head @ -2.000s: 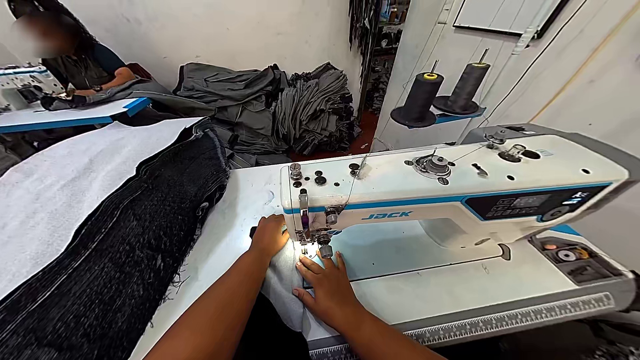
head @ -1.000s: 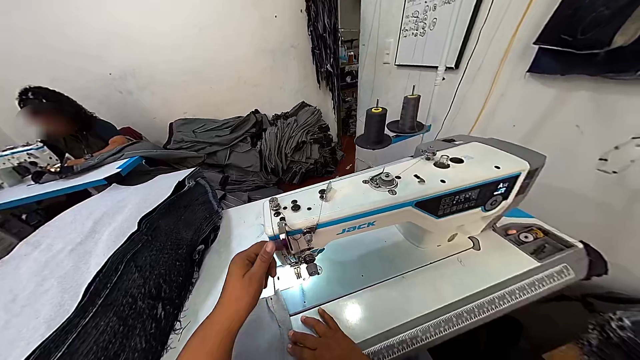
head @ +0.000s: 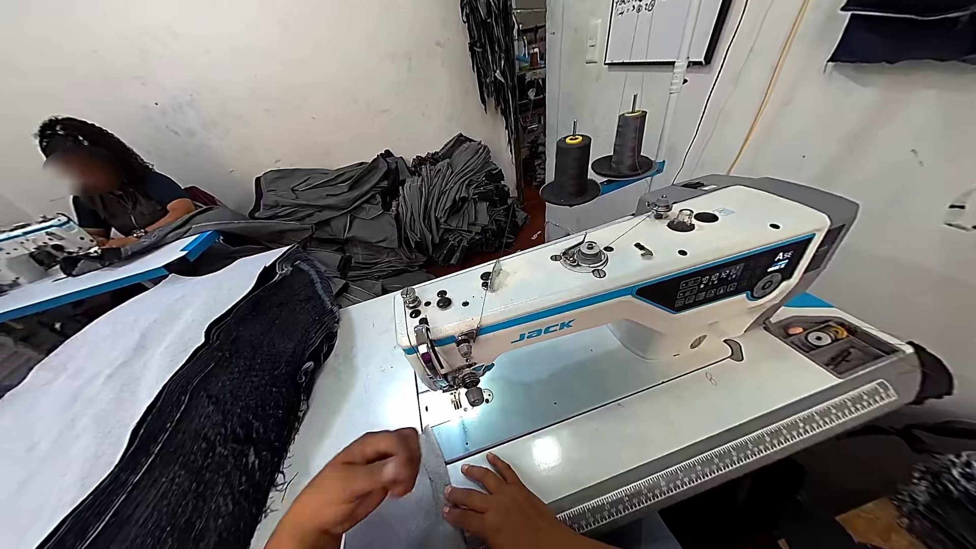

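A white Jack sewing machine (head: 534, 328) stands on its pale table, its lamp lighting the needle area. Just in front of the needle and presser foot (head: 457, 399), a piece of light grey fabric (head: 404, 515) hangs toward the front edge. My left hand (head: 362, 480) is raised at the fabric's left side with fingers curled and partly blurred; whether it pinches anything is unclear. My right hand (head: 499, 507) lies on the fabric's right edge and the tabletop, fingers spread. Left of the machine lies a thick stack of dark denim pieces (head: 221, 396) with white cloth (head: 114, 335) beside it.
Two dark thread cones (head: 573, 169) stand behind the machine. A ruler strip (head: 732, 457) runs along the table's front edge, and a parts tray (head: 831, 343) is at its right end. Piled grey garments (head: 450, 202) lie behind. A co-worker (head: 114, 183) sits at another sewing machine at the left.
My left hand has moved from beside the needle area down toward the front edge. Two seconds ago both hands were close beside the presser foot; the fabric now lies in front of it.
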